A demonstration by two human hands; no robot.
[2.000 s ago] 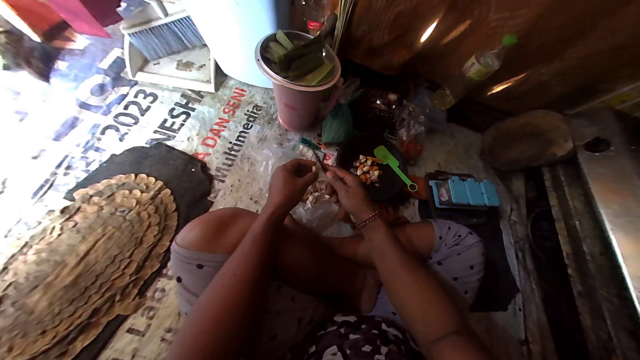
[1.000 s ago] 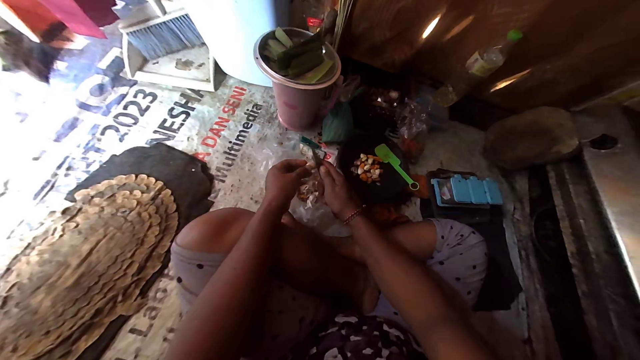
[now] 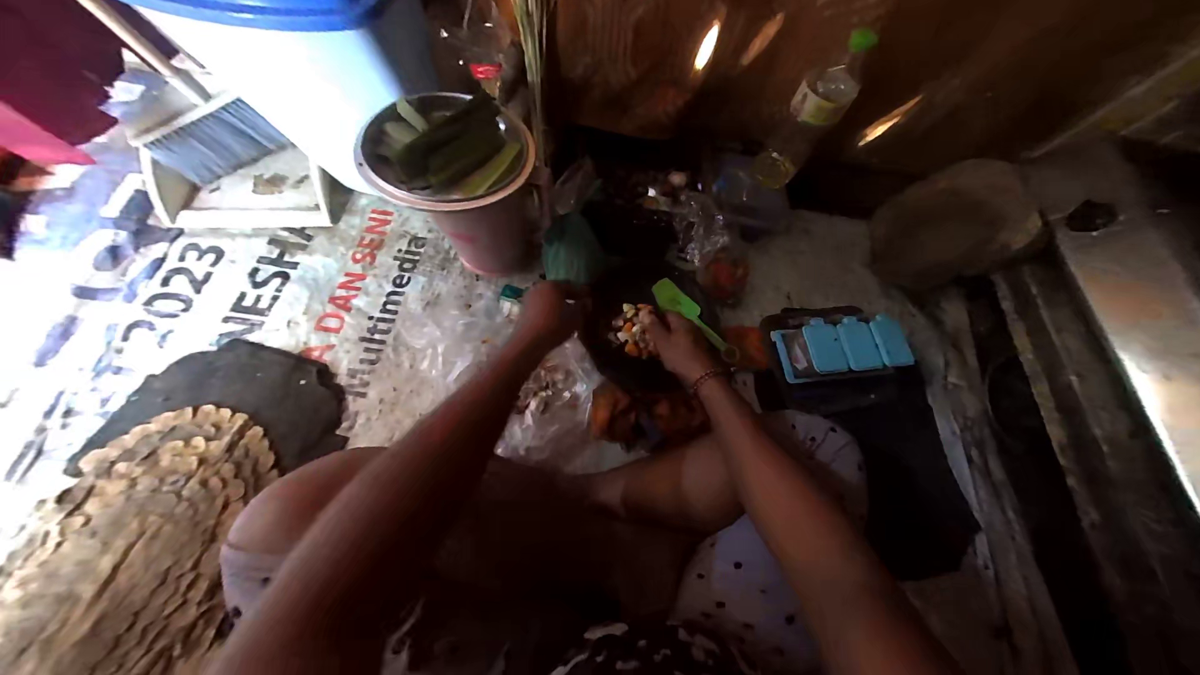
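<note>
My left hand (image 3: 551, 314) hovers above a clear plastic bag (image 3: 553, 412) with pale scraps in it; its fingers are curled, and what they hold is too small to tell. Over the dark round pan or mortar (image 3: 647, 373), my right hand (image 3: 677, 343) touches the small orange and white chopped pieces (image 3: 631, 330). A lime-green plastic spatula (image 3: 689, 311) lies across that vessel, just beyond my right fingers. Close to my left hand is a small green object (image 3: 511, 294), partly hidden. A dark green bundle (image 3: 572, 248) sits behind both hands.
A pink bucket (image 3: 483, 234) topped with a bowl of green vegetable pieces stands front left. Blue-lidded containers (image 3: 839, 347) lie at right, a clear bottle (image 3: 820, 103) leans behind, and a flat stone (image 3: 956, 225) is further right. A scaly woven mat (image 3: 141, 534) and a dustpan (image 3: 262, 192) are at left.
My hands, together over the plastic bag before, are now apart. The right one has moved right to the chopped pieces; the left stays near the bag.
</note>
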